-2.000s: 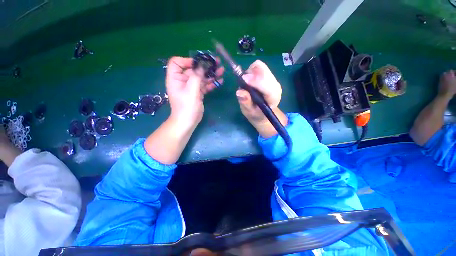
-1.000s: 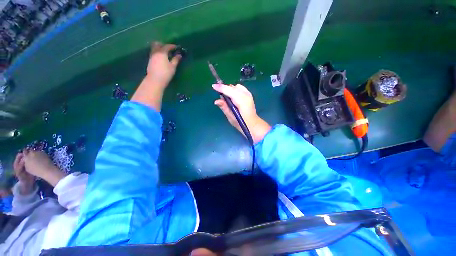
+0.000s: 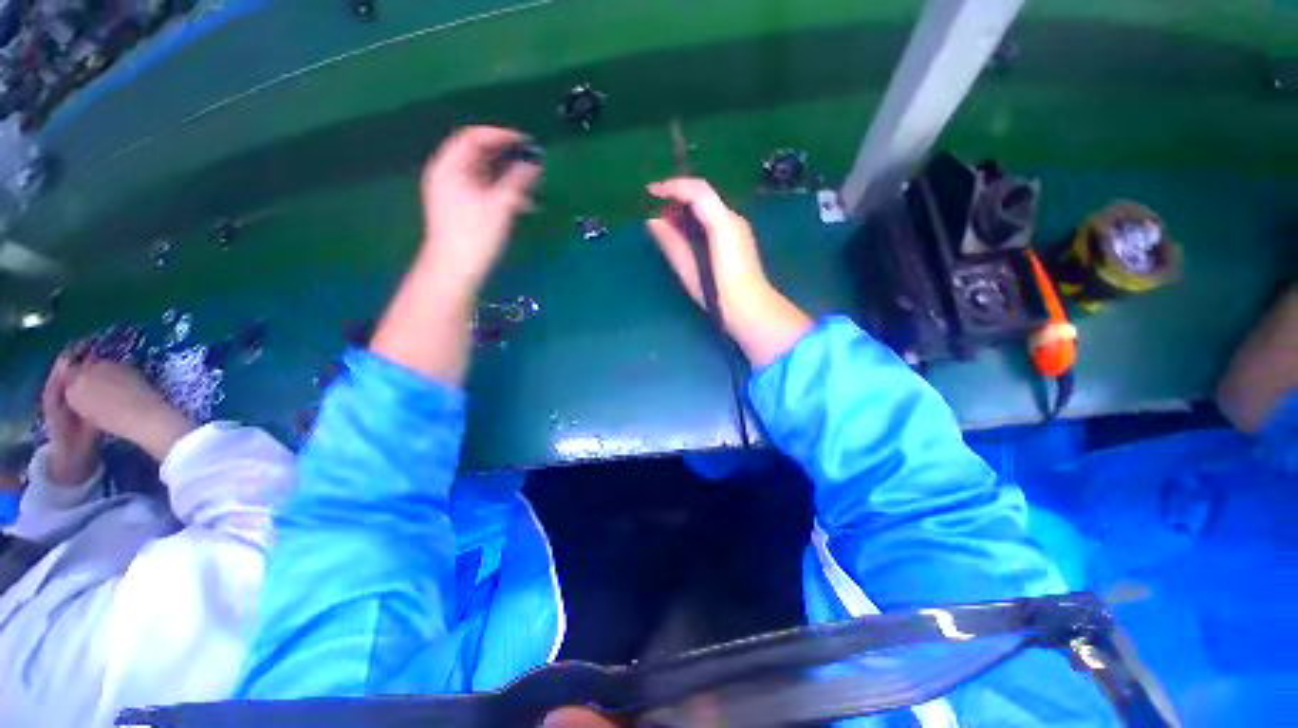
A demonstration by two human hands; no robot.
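My left hand [image 3: 473,199] is slightly blurred over the green surface, its fingers on a dark round part [image 3: 523,154]. My right hand [image 3: 719,256] holds the black soldering iron [image 3: 700,242] like a pen, its tip pointing away from me and touching nothing. One round black part [image 3: 582,105] lies beyond and between my hands. Another round part [image 3: 782,169] lies right of the iron tip. A small dark piece [image 3: 591,228] lies between my hands. More parts [image 3: 498,319] are partly hidden by my left forearm.
A pale post [image 3: 925,100] stands right of my right hand. Beyond it are the black soldering station [image 3: 925,277], an orange-handled tool [image 3: 1052,341] and a yellow-and-black cylinder [image 3: 1125,249]. At left, a neighbour's hands [image 3: 114,398] are beside silvery pieces [image 3: 185,377]. Another person's arm [image 3: 1264,363] is at right.
The view has shifted. A round part now lies on the surface where my left hand was reaching; that hand has drawn back leftward and has another dark part. My right hand still holds the iron.
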